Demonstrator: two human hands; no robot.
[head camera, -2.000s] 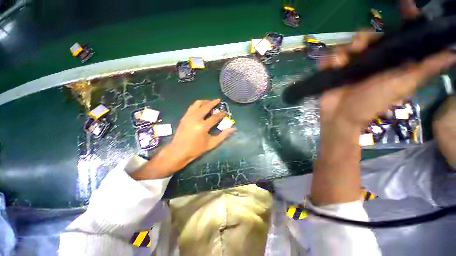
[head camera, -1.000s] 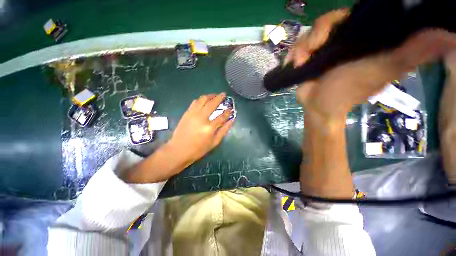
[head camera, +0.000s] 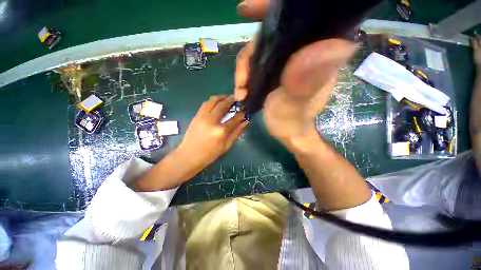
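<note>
My left hand (head camera: pixel 211 129) holds a watch unit (head camera: pixel 232 112) down on the bench, fingers around it and partly hiding it. My right hand (head camera: pixel 300 89) grips the black electric screwdriver (head camera: pixel 269 58) and holds it upright, slightly tilted, its lower end at the unit in my left fingers. The driver tip and any screw cannot be made out. The black cord (head camera: pixel 358 228) runs across my right sleeve toward the right edge. The perforated round dish is hidden behind my right hand and the driver.
Two watch units (head camera: pixel 149 135) lie together left of my left hand, another (head camera: pixel 89 121) farther left, one (head camera: pixel 195 55) near the pale rail (head camera: pixel 132 44). A clear tray (head camera: pixel 422 156) of units with a white paper strip (head camera: pixel 403 82) stands right. The green conveyor (head camera: pixel 132 18) carries units. Another person's arm shows far right.
The screwdriver and my right hand have moved left from near the dish to the unit, and the driver has turned more upright. My left hand stays on the unit.
</note>
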